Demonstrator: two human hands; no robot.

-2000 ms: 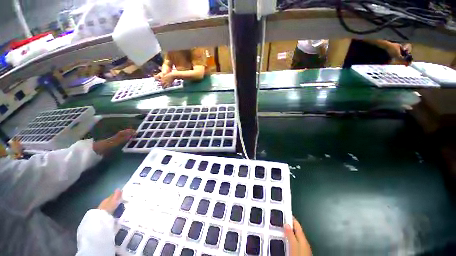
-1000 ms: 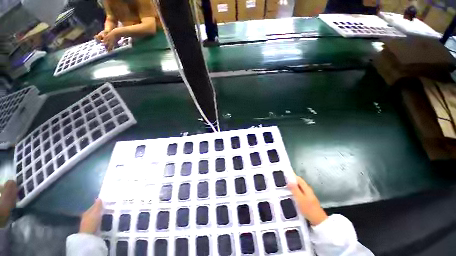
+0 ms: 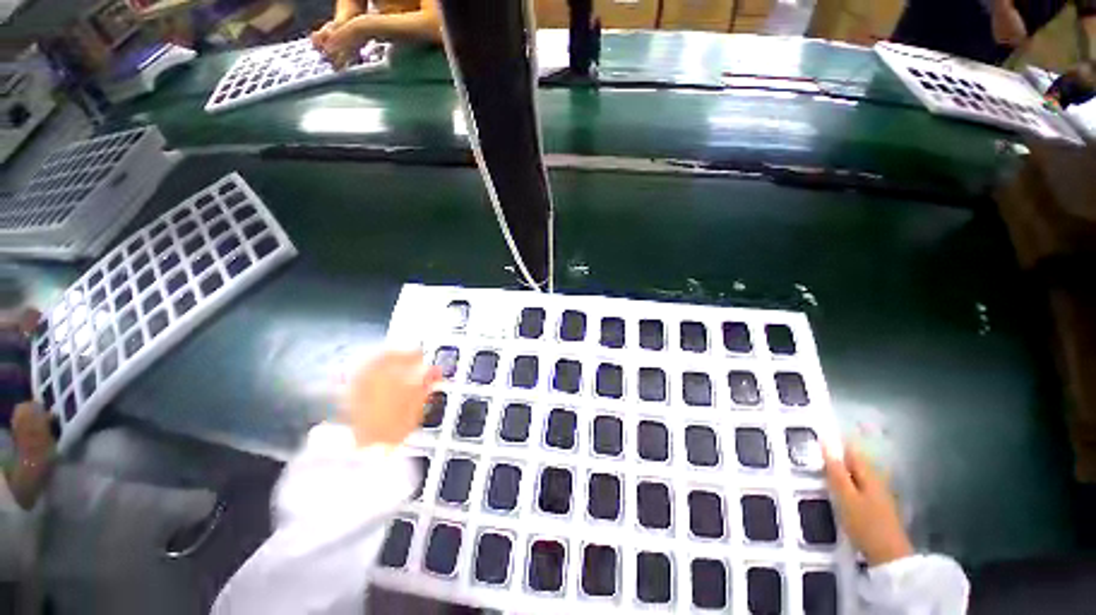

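Note:
A white foam tray (image 3: 625, 467) with rows of small dark rounded display units lies before me on the green bench. One unit (image 3: 803, 448) at its right edge looks paler than the others. In the top row, a pale gap shows beside the leftmost unit (image 3: 458, 316). My left hand (image 3: 391, 396) is over the tray's left edge, fingertips beside a second-row unit (image 3: 446, 362); it is blurred, and whether it grips anything is unclear. My right hand (image 3: 868, 499) holds the tray's right edge, fingers at the rim near the paler unit.
Another filled tray (image 3: 162, 294) lies tilted at the left, with stacked trays (image 3: 84, 192) behind it and a neighbour's hand (image 3: 30, 439) beside it. A dark post (image 3: 499, 132) with white cable rises behind my tray. People handle trays (image 3: 289, 75) across the bench; cartons (image 3: 1046, 240) stand right.
The view has shifted and the tray now appears farther right, more level. My left hand has moved from the tray's side up over its left edge. Pockets there that looked pale now show dark units.

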